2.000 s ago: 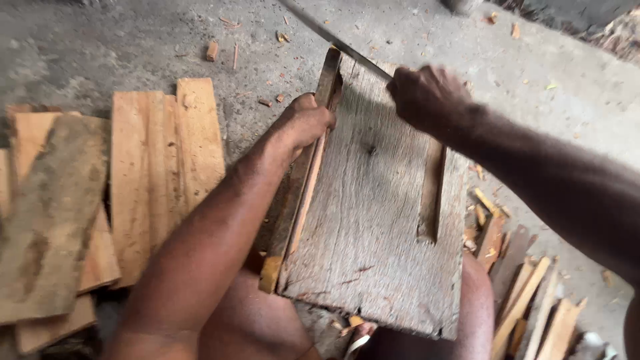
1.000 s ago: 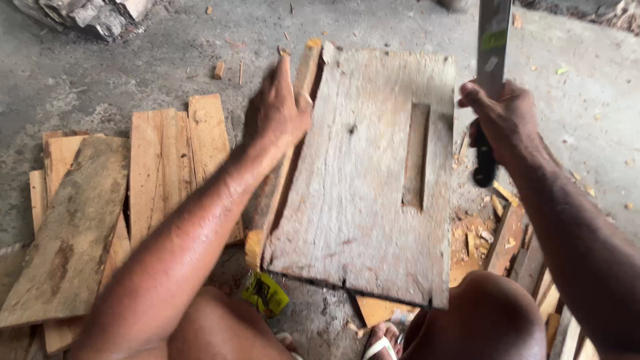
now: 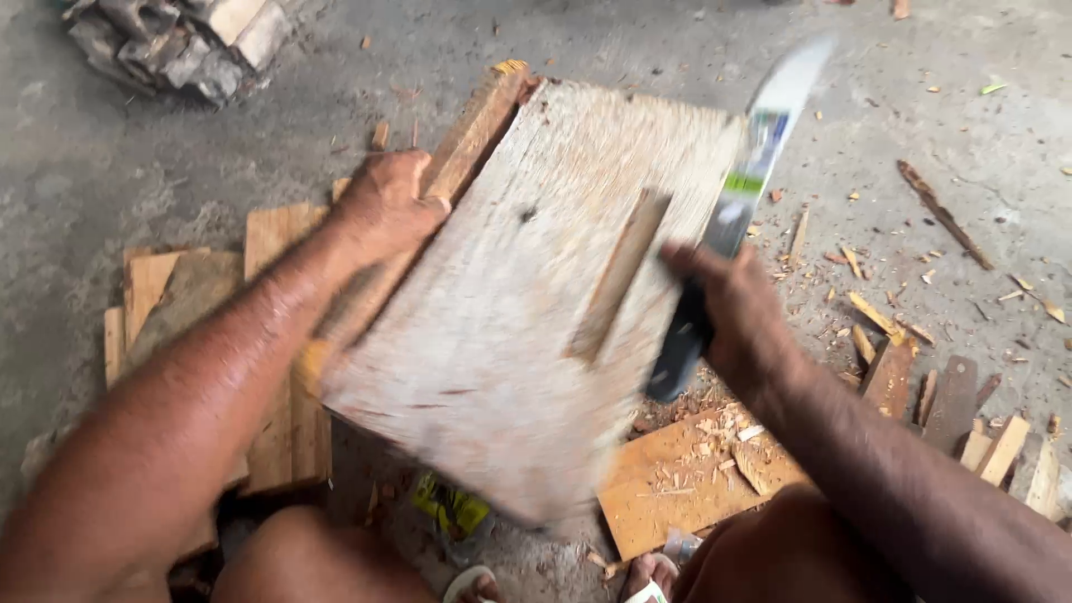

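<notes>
A weathered wooden panel [image 3: 502, 276] with a narrow slot-like recess [image 3: 620, 276] is held tilted above my knees. Along its left edge runs a thicker wooden batten [image 3: 477, 126]. My left hand [image 3: 389, 205] grips that batten around its upper half. In my right hand [image 3: 737, 314] is a machete [image 3: 741, 201] with a black handle and a broad steel blade bearing a label; it lies along the panel's right edge, blade tip pointing up and to the right. Motion blurs the panel and the blade, so whether they touch cannot be told.
Sawn boards [image 3: 272, 251] are stacked on the concrete floor at left. Near my right knee lies an orange-brown board [image 3: 662, 477] covered in chips, with wood offcuts [image 3: 997, 452] beyond. A bundle of rough pieces [image 3: 176, 42] sits at upper left. A yellow-green packet [image 3: 452, 507] lies below the panel.
The panel has tilted clockwise since one second ago. The machete, upright and apart from the panel then, has come left to its right edge. My left hand stays on the batten.
</notes>
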